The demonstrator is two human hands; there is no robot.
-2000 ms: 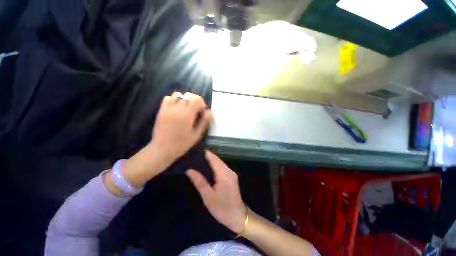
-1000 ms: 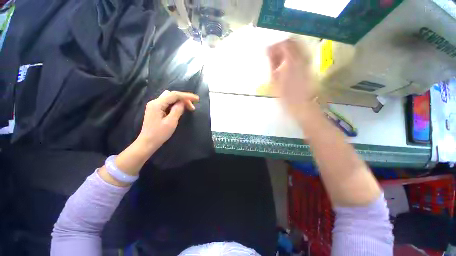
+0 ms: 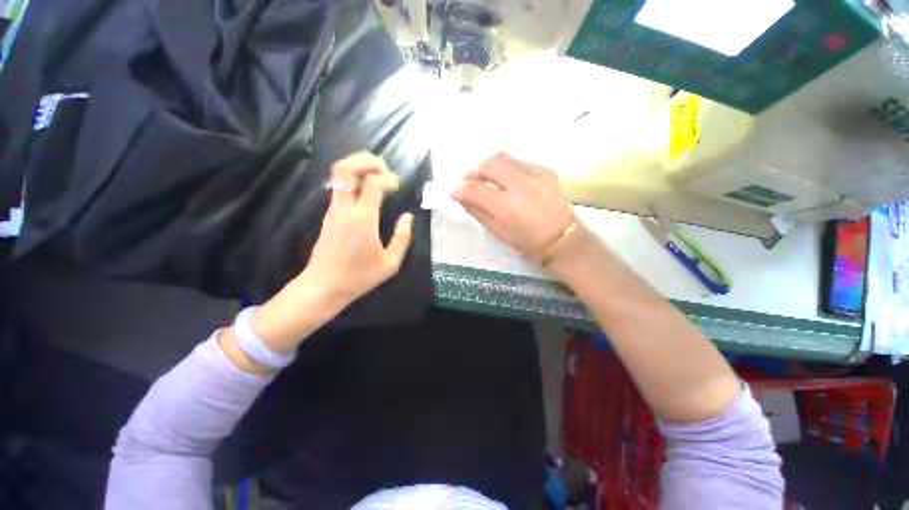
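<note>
A bunched black cloth garment [image 3: 199, 139] covers the left of the table, its right edge running below the needle area, partly in lamp glare. My left hand [image 3: 359, 229] is over the cloth near that edge, fingers apart, with nothing seen in it. My right hand [image 3: 513, 204] is on the white table just right of the cloth edge. Its fingertips pinch a small white tag [image 3: 437, 195] beside the cloth. The sewing machine head with presser foot [image 3: 466, 62] is above both hands.
Blue and green snips [image 3: 698, 261] and a phone [image 3: 847, 267] lie at the table's right. The green ruler-marked edge [image 3: 638, 317] runs along the front. A red plastic basket [image 3: 608, 408] is below. The machine arm with a yellow sticker [image 3: 685, 125] spans the upper right.
My right hand has come from behind, near the machine bed, toward the cloth edge and now holds a white tag. My left hand has moved slightly right and its fingers have spread.
</note>
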